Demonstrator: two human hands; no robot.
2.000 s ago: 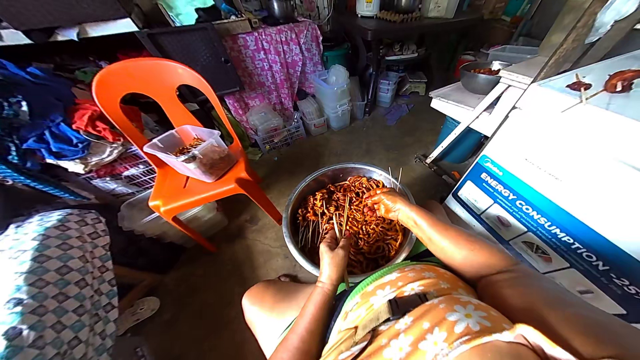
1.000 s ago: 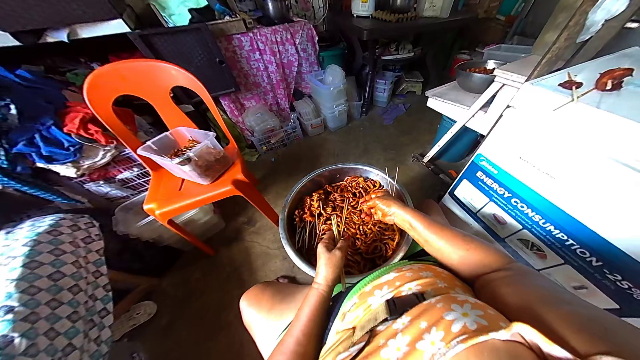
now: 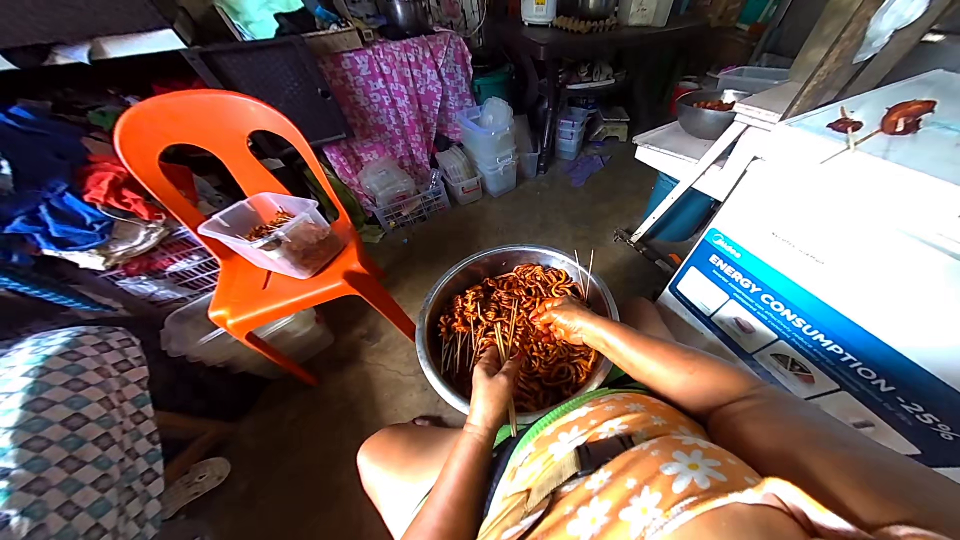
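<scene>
A round metal basin (image 3: 430, 352) sits low in front of me, holding a heap of red-brown, sauce-coated strips of food (image 3: 555, 367). My left hand (image 3: 495, 379) is closed around several thin wooden skewers (image 3: 512, 405) over the basin's near left part. My right hand (image 3: 562, 320), its fingers bent and stained with sauce, is at the food right of the skewers; whether it grips a strip is hard to tell. Skewered pieces (image 3: 461, 337) lie at the basin's left side, sticks pointing toward me. More bare sticks (image 3: 585, 270) stand up at its far right rim.
An orange plastic chair (image 3: 270, 300) at the left bears a clear plastic tub (image 3: 292, 259) with skewered food. A large printed carton (image 3: 810, 315) stands close on my right. Plastic containers (image 3: 495, 161) are by the far wall, and a metal bowl (image 3: 701, 124) rests on a white stand.
</scene>
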